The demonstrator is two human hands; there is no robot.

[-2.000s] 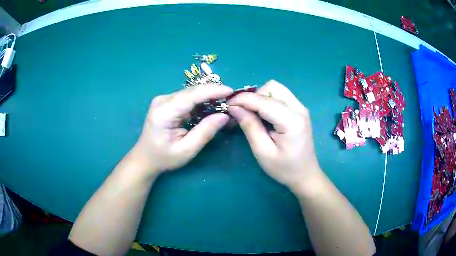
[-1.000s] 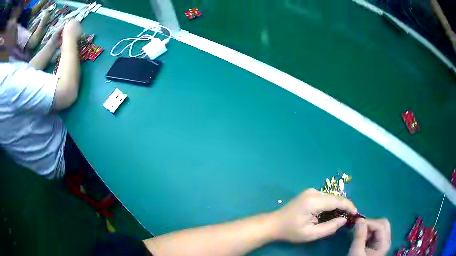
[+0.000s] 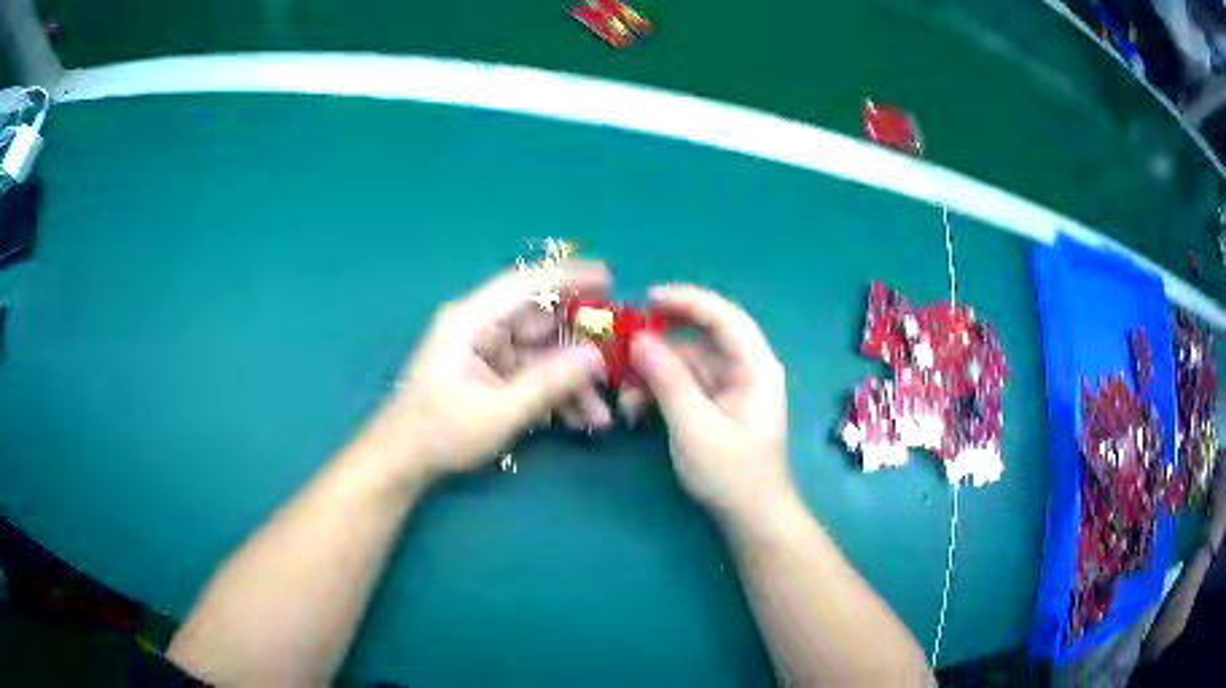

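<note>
A red circuit board (image 3: pixel 619 336) with a yellowish part on its face is held between my two hands at the middle of the view. My left hand (image 3: pixel 498 370) grips its left side with thumb and fingers. My right hand (image 3: pixel 713 390) grips its right side with thumb and forefinger. Both hands are bare and slightly blurred. A small heap of yellow and silver components (image 3: pixel 546 255) lies just beyond my left hand, partly hidden by it. Whether my fingers also pinch a small component cannot be told.
A loose heap of red boards (image 3: pixel 941 370) lies to the right. A blue tray (image 3: pixel 1055 444) at far right holds more red boards. A white edge strip (image 3: pixel 511 88) borders a darker surface carrying scattered red boards (image 3: pixel 890 126). A white charger (image 3: pixel 22 151) is at the left edge.
The view swung left, then back right. The board between my hands now shows its red face and yellowish part; before, it was dark and mostly covered by my fingers.
</note>
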